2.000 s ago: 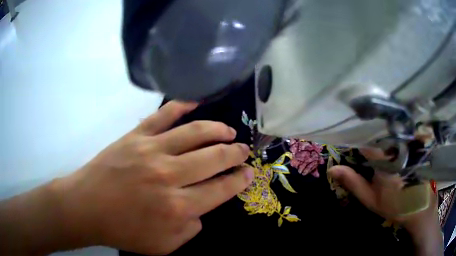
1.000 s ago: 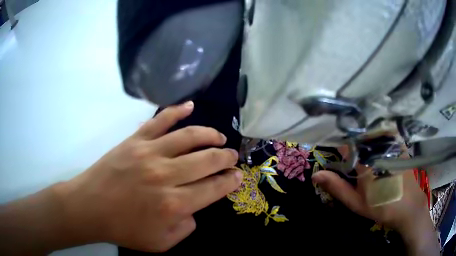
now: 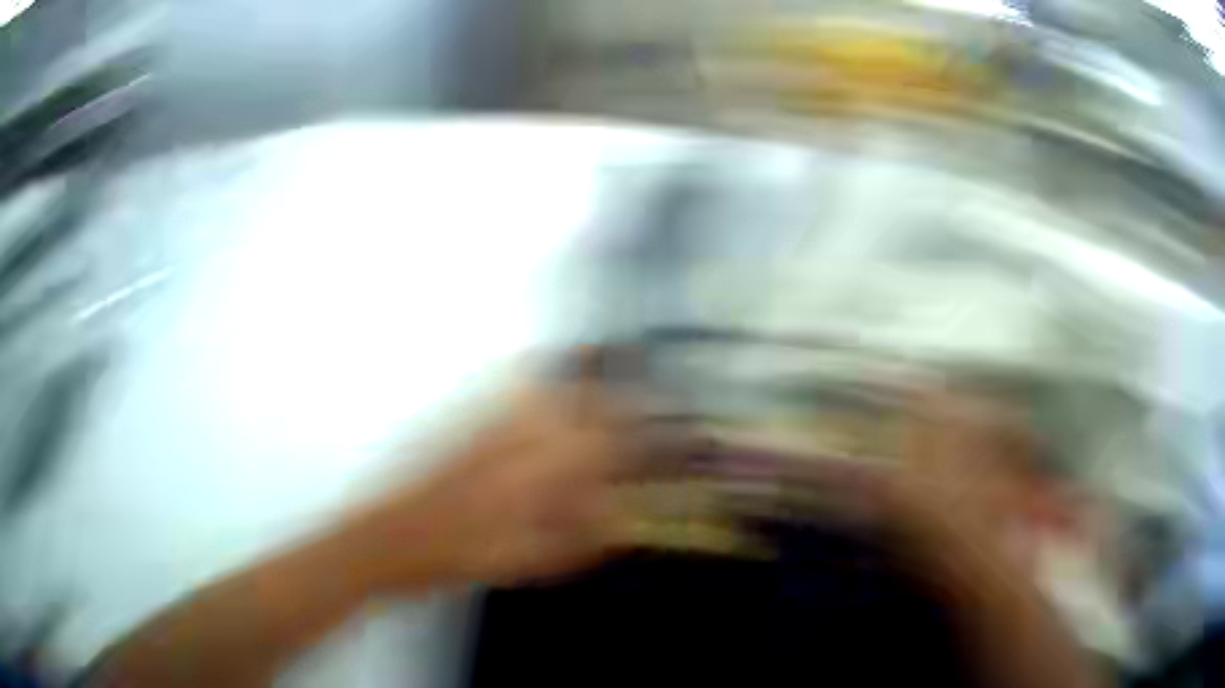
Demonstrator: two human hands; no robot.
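The frame is heavily blurred. The black garment panel (image 3: 726,625) lies at the bottom centre, with smeared yellow and pink embroidery (image 3: 699,522) along its upper part. My left hand (image 3: 544,477) is at the left side of the embroidery; its fingers are too blurred to make out. My right hand (image 3: 961,464) is at the right side of the panel, also blurred. The pale sewing machine head (image 3: 873,289) is smeared above and between my hands. The needle and presser foot cannot be made out.
The white table top (image 3: 336,282) spreads to the left and behind. A red blur (image 3: 1048,518) is right of my right hand. A yellow blur (image 3: 873,67) and grey shapes are in the background at the top. Dark blurred shapes stand at the far left.
The view has swung up and back, so the hands and machine look smaller and more of the table and background shows. Everything is now smeared. Both hands remain at the panel.
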